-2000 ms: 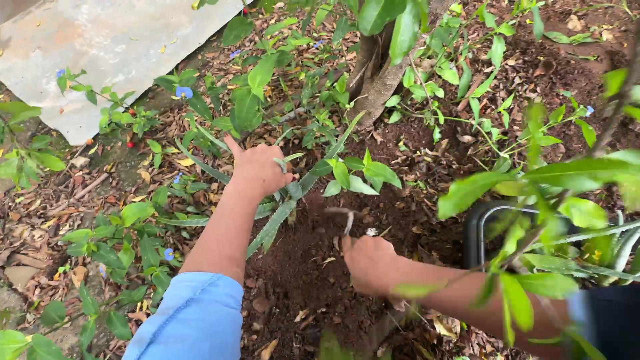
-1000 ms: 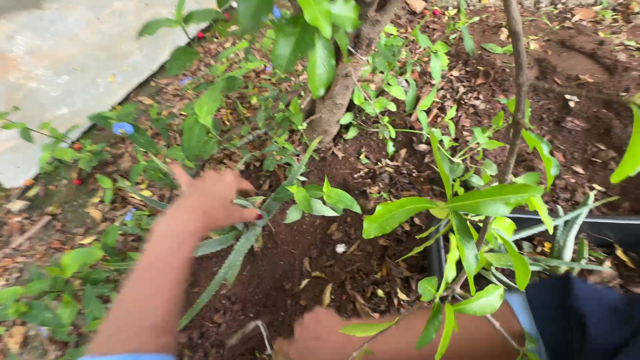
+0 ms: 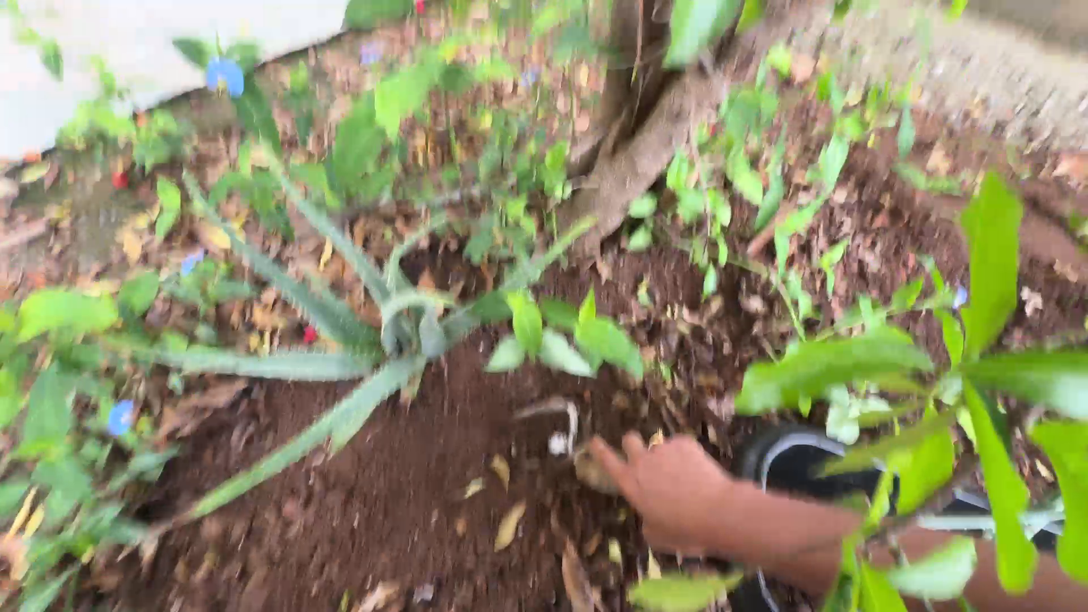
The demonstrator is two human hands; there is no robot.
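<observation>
A spiky aloe-like plant [image 3: 404, 331] stands in brown soil left of centre, its long toothed leaves spread out. My right hand [image 3: 671, 489] is low over the soil, right of the plant, with its fingers around what looks like the brown handle [image 3: 595, 472] of a small hand tool. The tool's thin curved metal end [image 3: 548, 410] points left over the soil; blur hides its exact shape. A small white thing [image 3: 558, 443] lies beside that end. My left hand is out of view.
A black container [image 3: 765, 450] sits behind my right forearm, partly hidden by a leafy branch [image 3: 952, 382] in front. A tree trunk [image 3: 633, 161] rises beyond the plant. Weeds with blue flowers [image 3: 224, 76] and a pale slab [image 3: 51, 93] are at the left.
My left hand, at the aloe-like plant in both earlier frames, has let go and left the view. My right hand and the curved tool are now beside the small white thing. The view has shifted.
</observation>
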